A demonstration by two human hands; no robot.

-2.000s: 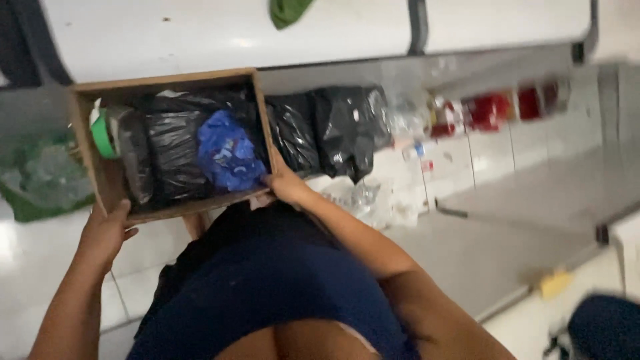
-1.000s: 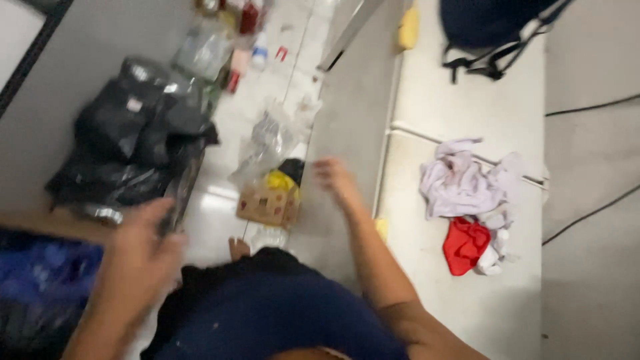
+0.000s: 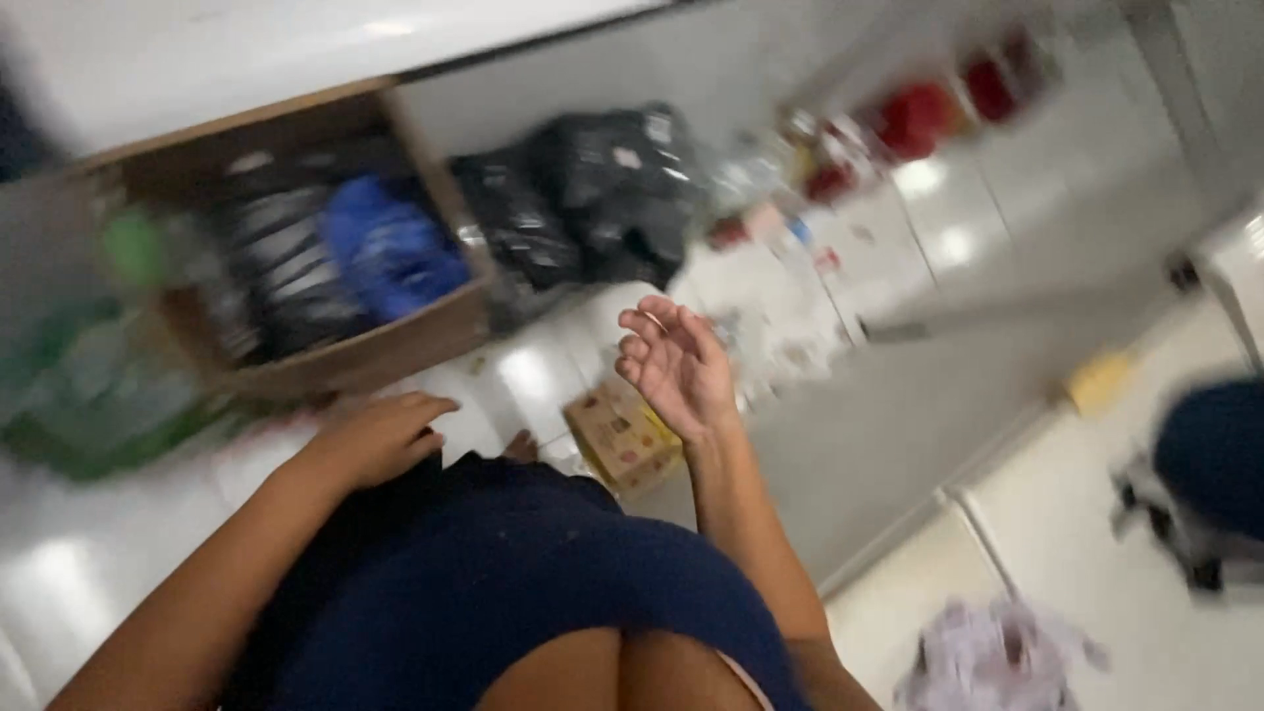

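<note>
My left hand [image 3: 380, 439], fingers loosely spread with nothing held, is just below the front wall of an open cardboard box [image 3: 346, 355]. Inside the box lie a crumpled blue plastic bag [image 3: 390, 252], black plastic-wrapped bundles [image 3: 281, 257] and a green round thing [image 3: 136, 245] at the left, too blurred to name. My right hand [image 3: 676, 365] is raised palm up, empty, fingers half curled, above a small printed carton [image 3: 617, 439]. Black plastic bags [image 3: 602, 197] lie against the right side of the box.
Red packages [image 3: 918, 118] and clear plastic are on the tiled floor at the upper right. Green plastic [image 3: 89, 395] lies left. A white surface edges the top. On a pale surface at the lower right are a dark blue bag [image 3: 1220, 454] and a pale lilac cloth [image 3: 997, 657].
Two seconds ago both hands held the cardboard box; now both are off it, and it rests beside the black bags. The view swung right and back between.
</note>
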